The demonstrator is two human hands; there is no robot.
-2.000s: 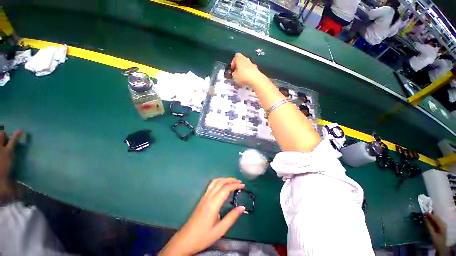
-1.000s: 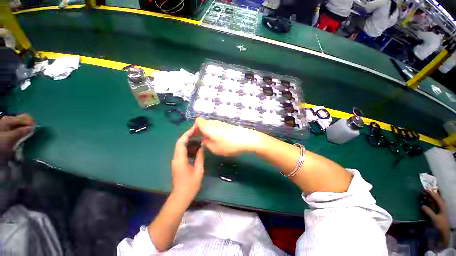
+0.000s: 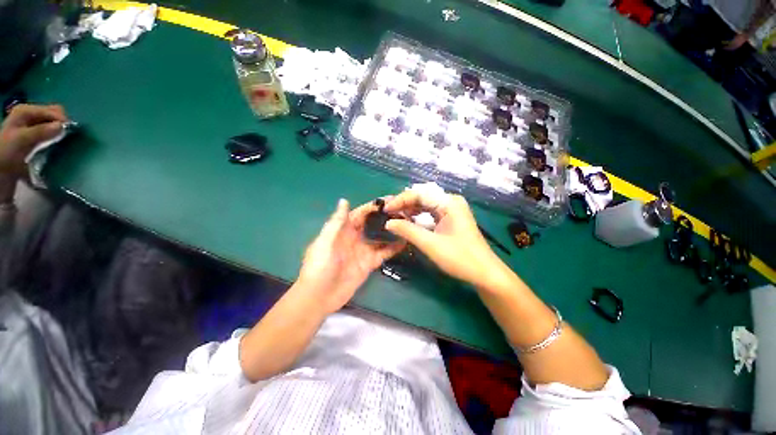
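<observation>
My left hand is palm up near the bench's front edge and holds a small dark display module. My right hand is at the module's right side, its thumb and fingers touching it. A dark piece with a shiny metal edge shows just below my hands; whether it lies on the bench is hard to tell. A clear blister tray with white pockets stands beyond my hands, with several dark modules in its right part. A bright white spot is partly hidden behind my right hand.
A glass bottle, black watch head and empty frame are at left. Right are a loose module, tweezers, a frame, a white dispenser bottle and black parts. Another person's hand holds a cloth at far left.
My right hand has come back from the tray to my left hand. Since one second ago both hands have shifted right, and the module shows flat between them. The view has shifted, showing the bench higher up.
</observation>
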